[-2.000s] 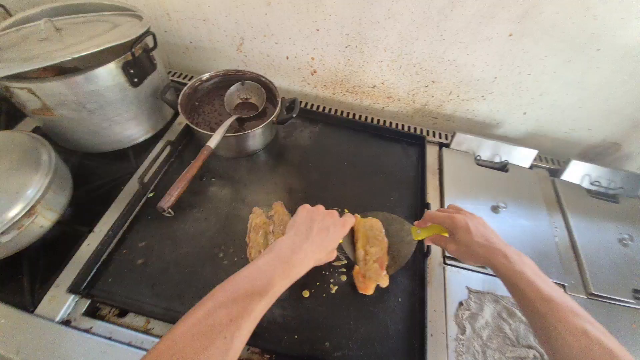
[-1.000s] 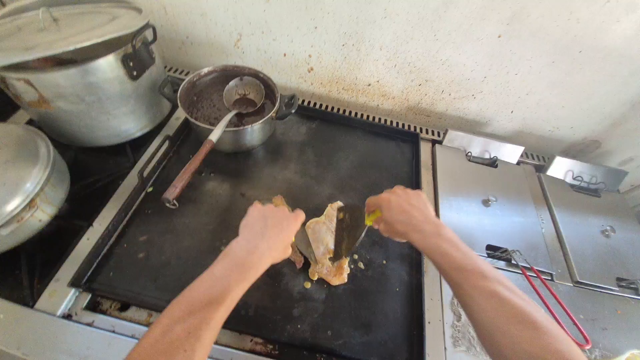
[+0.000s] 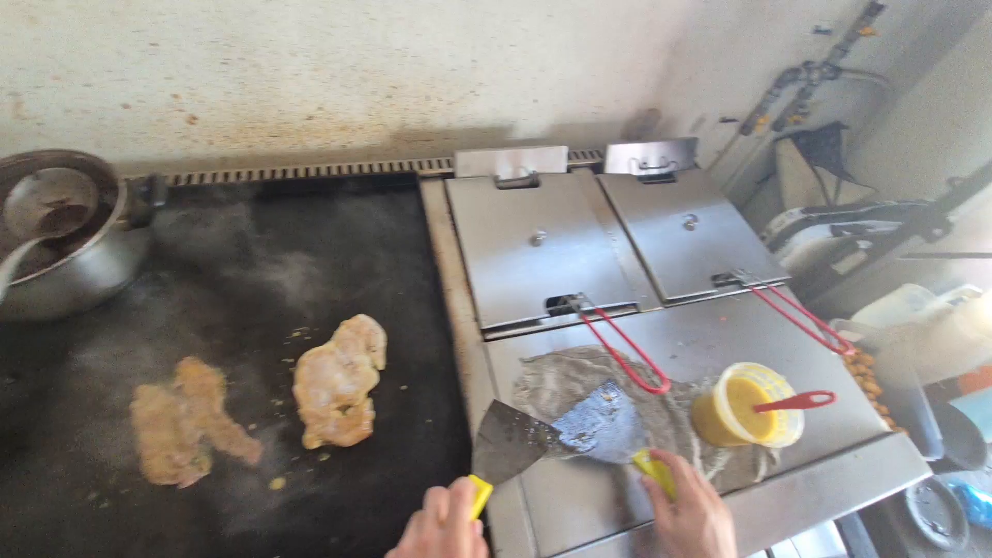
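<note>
My left hand [image 3: 446, 521] grips the yellow handle of a metal scraper [image 3: 511, 442], its blade over the right edge of the griddle. In my right hand [image 3: 691, 508] is the yellow handle of a second scraper [image 3: 601, 425], wet and shiny, over a grey cloth on the steel counter. The two blades meet or overlap at their tips; contact is unclear. Two flat pieces of meat, perhaps chicken, lie on the black griddle: a pale one [image 3: 339, 381] nearer the hands and a browner one [image 3: 190, 422] farther left.
A pot [image 3: 85, 263] with dark contents and a ladle stands at the griddle's back left. Right of the griddle are lidded steel fryers [image 3: 542, 248] with red-handled baskets [image 3: 628, 353]. A tub of yellow sauce [image 3: 736, 415] holding a red-handled utensil rests beside the grey cloth [image 3: 566, 372].
Both hands have moved right with the scrapers, off the meat and to the counter side. The pale piece, between the scrapers a second ago, now lies free. The view has swung right.
</note>
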